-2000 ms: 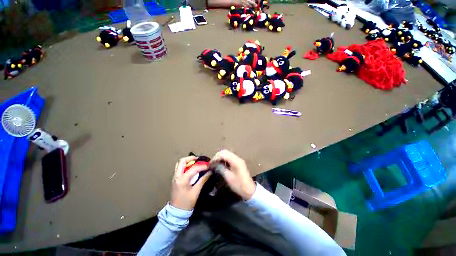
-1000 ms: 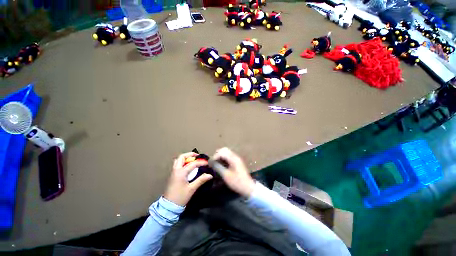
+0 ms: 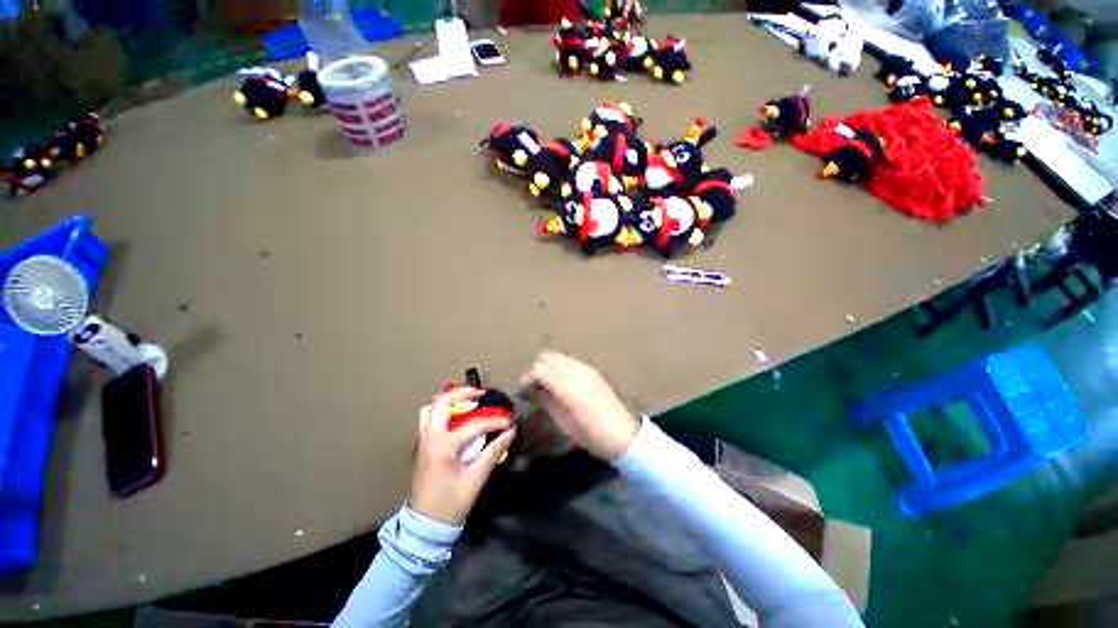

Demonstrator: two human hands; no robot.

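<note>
A small plush penguin with a black body, white belly and red scarf is held at the table's near edge. My left hand grips it from the left, with fingers over its front. A short black loop stands up at its top. My right hand is just right of the toy, not touching it, with thumb and fingertips pinched together. Whether a needle or thread is between the fingertips is too small and blurred to tell.
A pile of penguins lies mid-table, with a slim white-purple tool beside it. Red strips lie far right. A fan, phone and blue tray are left. A carton and blue stool are right.
My right hand has moved slightly up and away from the toy, opening a gap. My left hand still holds the penguin, which now shows more of its red scarf.
</note>
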